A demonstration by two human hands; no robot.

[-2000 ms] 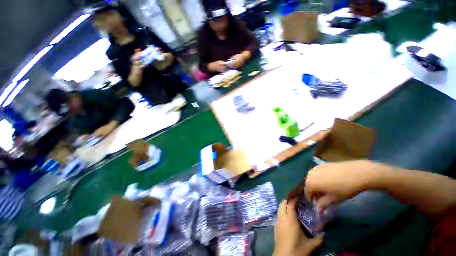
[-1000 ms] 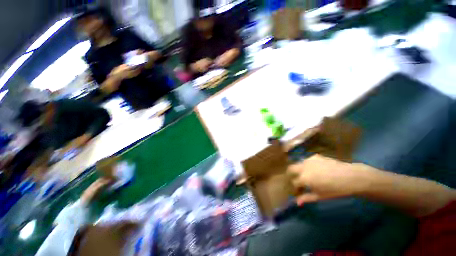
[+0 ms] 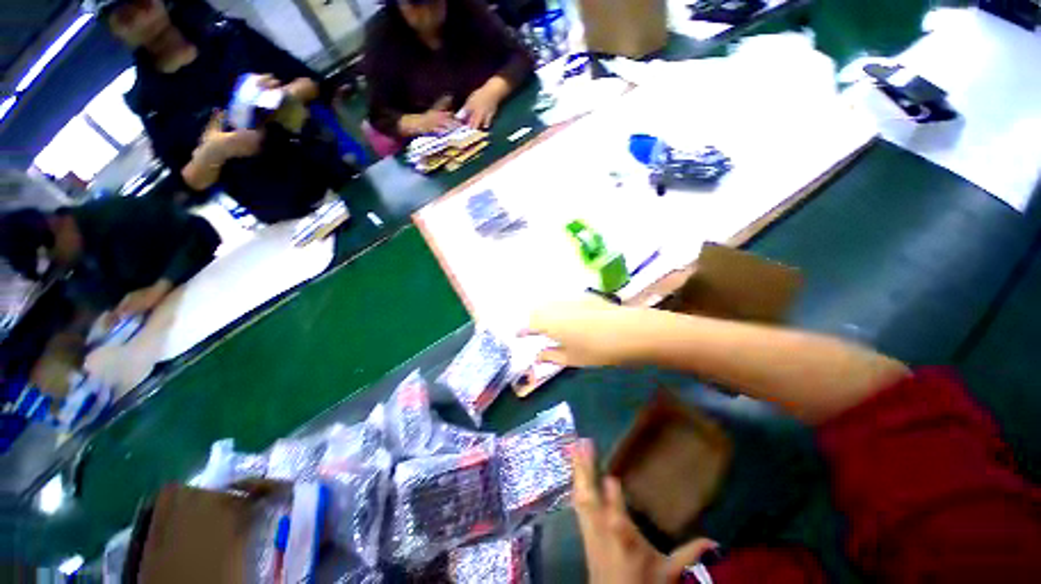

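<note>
Silvery bubble-wrapped products [image 3: 445, 502] lie in a pile in front of me, some showing red inside. My left hand [image 3: 616, 519] is at the pile's right side, fingers spread and thumb apart, its fingertips by a pouch [image 3: 537, 456]; I see nothing held in it. An open brown carton [image 3: 674, 462] stands just right of this hand. My right hand [image 3: 571, 331] reaches across to the near corner of the white-covered board, above another pouch [image 3: 476, 371]. Its fingers are blurred, and whether it holds anything is unclear.
Another open carton [image 3: 742, 285] is behind my right forearm; one more [image 3: 200, 542] is at lower left. A green tape dispenser [image 3: 599, 257] and cable bundle [image 3: 691, 165] lie on the board [image 3: 548, 205]. People work opposite, one holding a small box [image 3: 251, 103].
My right hand has moved left to the board's corner. The carton that was by it now stands lower, beside my left hand, which has come into view. Another person's sleeved hand and a carton at left are gone.
</note>
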